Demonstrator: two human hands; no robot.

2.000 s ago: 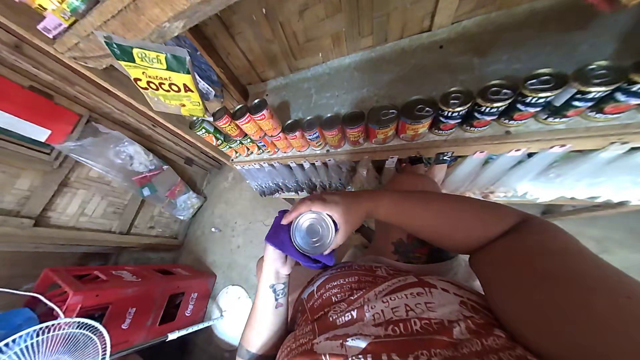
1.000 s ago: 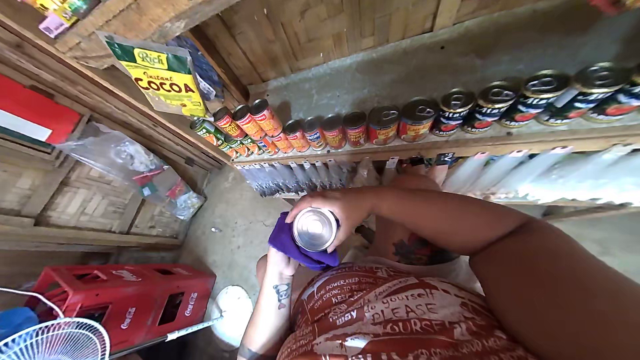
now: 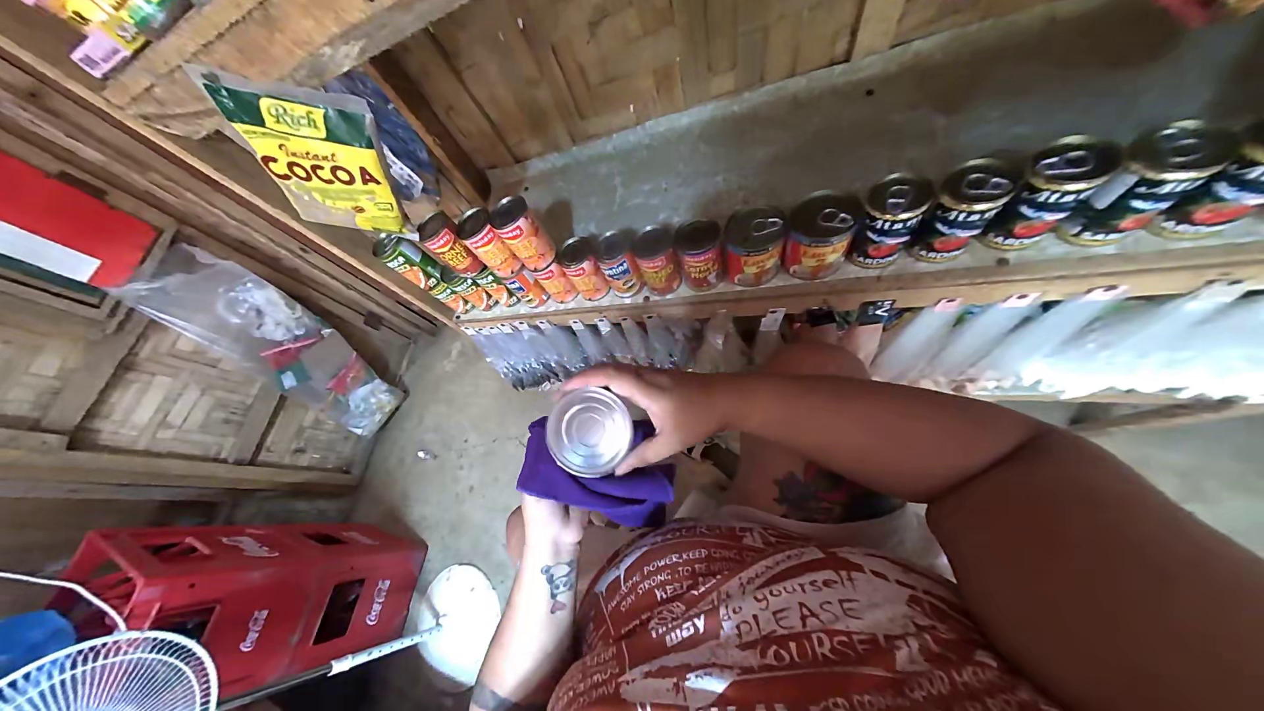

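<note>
A metal can (image 3: 591,432) is held in my right hand (image 3: 667,415), whose fingers curve around its side, with one round silvery end facing the camera. Beneath it, a purple cloth (image 3: 632,494) lies over my left hand (image 3: 558,518) and touches the can. The cloth hides most of the left fingers. Both hands are close together above the floor, in front of my printed red shirt. Past them, small cans (image 3: 657,259) and larger dark cans (image 3: 894,222) stand in a row on a wooden shelf (image 3: 770,296).
Filled plastic bags (image 3: 1027,341) hang along the shelf's front edge. A cocoa pouch (image 3: 321,158) hangs at upper left, above a clear plastic bag (image 3: 247,306). Red plastic crates (image 3: 267,592), a white electric fan (image 3: 109,676) and a round white base (image 3: 459,622) are at lower left.
The can has shifted slightly left and away from my body, and its end faces the camera at a different tilt. Both hands keep their hold on the can and the cloth.
</note>
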